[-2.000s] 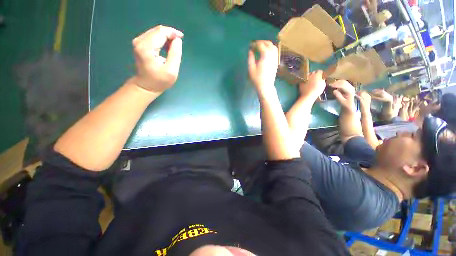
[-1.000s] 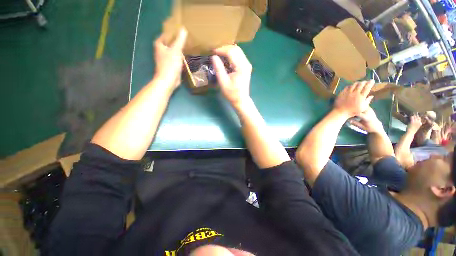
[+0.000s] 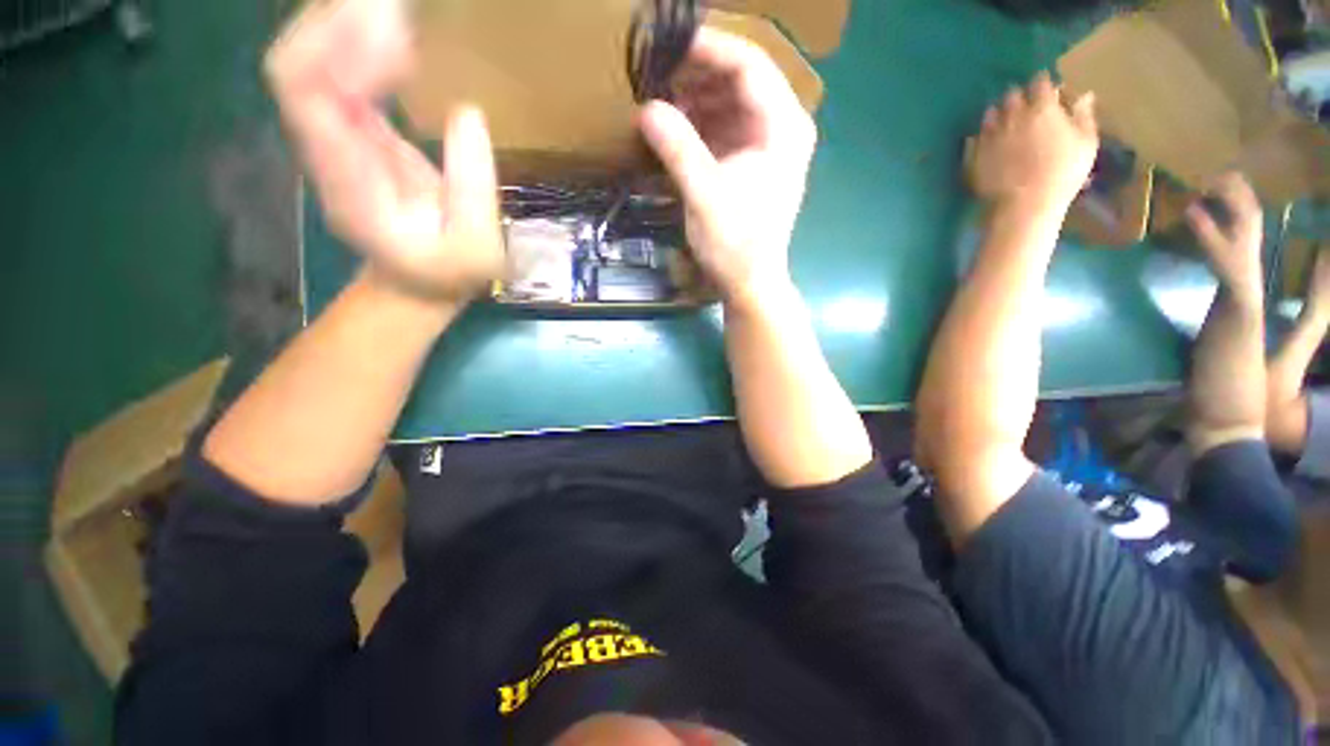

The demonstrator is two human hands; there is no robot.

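Observation:
The brown product box stands open on the green table, its lid (image 3: 540, 80) raised at the back. Inside lie a greyish clear accessory bag (image 3: 537, 260) at the left, a black and grey block (image 3: 632, 280) at the right and thin dark wires. My right hand (image 3: 747, 153) is above the box's right side, with a coiled black cable (image 3: 661, 47) held at its fingers. My left hand (image 3: 382, 182) is blurred, at the box's left side, fingers apart and nothing seen in it.
A co-worker's arms (image 3: 992, 313) reach over the table (image 3: 861, 313) at the right, by another open box (image 3: 1181, 80). More hands are further right. A supply carton (image 3: 110, 466) with dark items is below the table edge at left.
The box now sits squarer and nearer in front of me. My right hand has lifted out of it with a black cable. My left hand has let go of its left side and opened.

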